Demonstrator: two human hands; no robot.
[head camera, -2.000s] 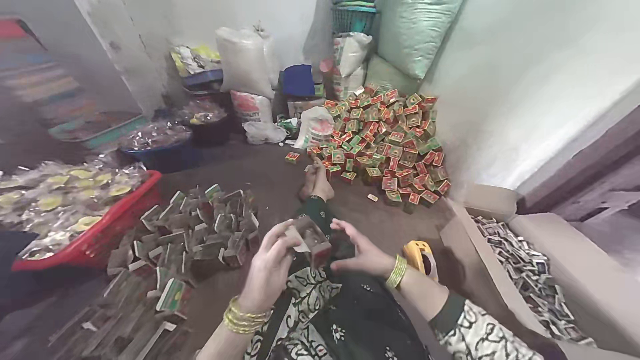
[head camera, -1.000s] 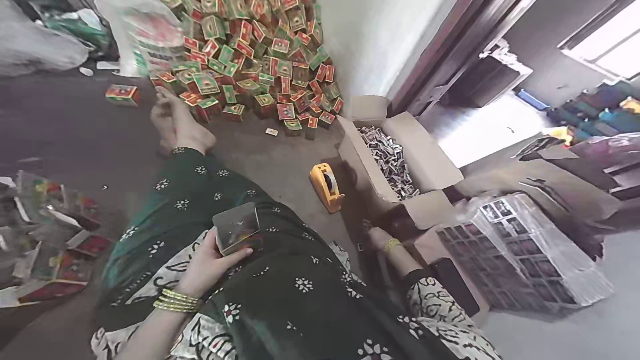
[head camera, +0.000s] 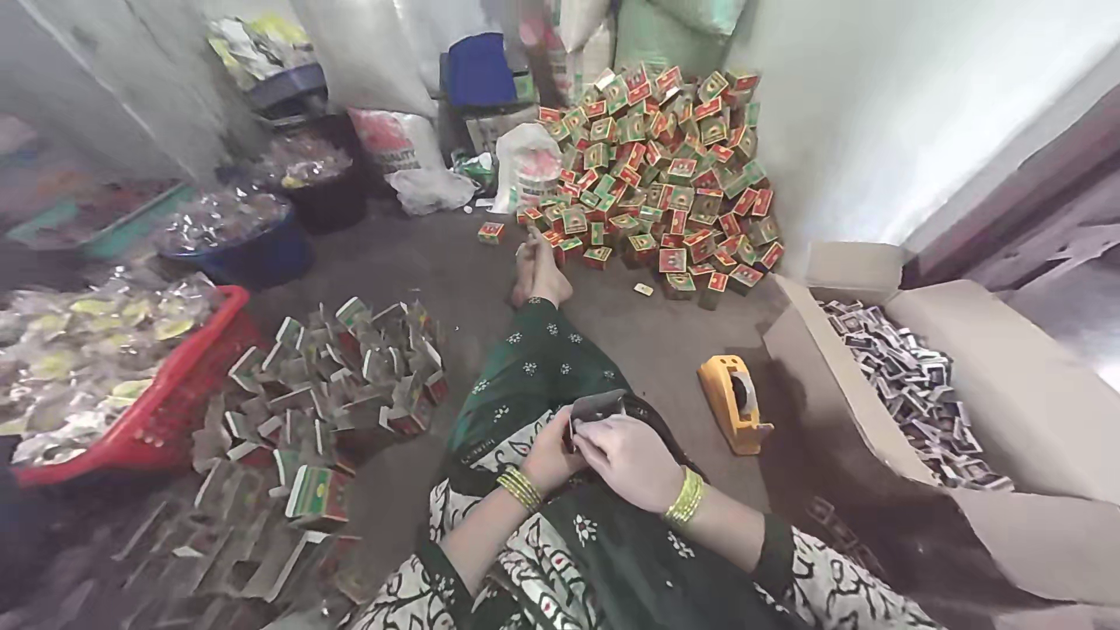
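My left hand (head camera: 553, 453) holds a small open cardboard box (head camera: 598, 406) above my lap. My right hand (head camera: 632, 455) lies against the same box, its fingers bent at the opening; whether they hold something inside is hidden. To the left on the floor stand many open small boxes (head camera: 332, 385), one green and red box (head camera: 318, 497) among them. A yellow tape dispenser (head camera: 733, 404) stands right of my legs. Further right, a large open carton (head camera: 840, 385) holds many small dark and white pieces (head camera: 910, 394).
A heap of red and green boxes (head camera: 665, 175) lies beyond my feet against the wall. At left are a red plastic basket (head camera: 175, 385) of wrapped packets and a blue tub (head camera: 254, 258). Sacks (head camera: 363, 52) stand at the back. One box (head camera: 491, 232) lies apart.
My right hand has come from beside the large carton to the small box in my left hand. The view has swung back to the left.
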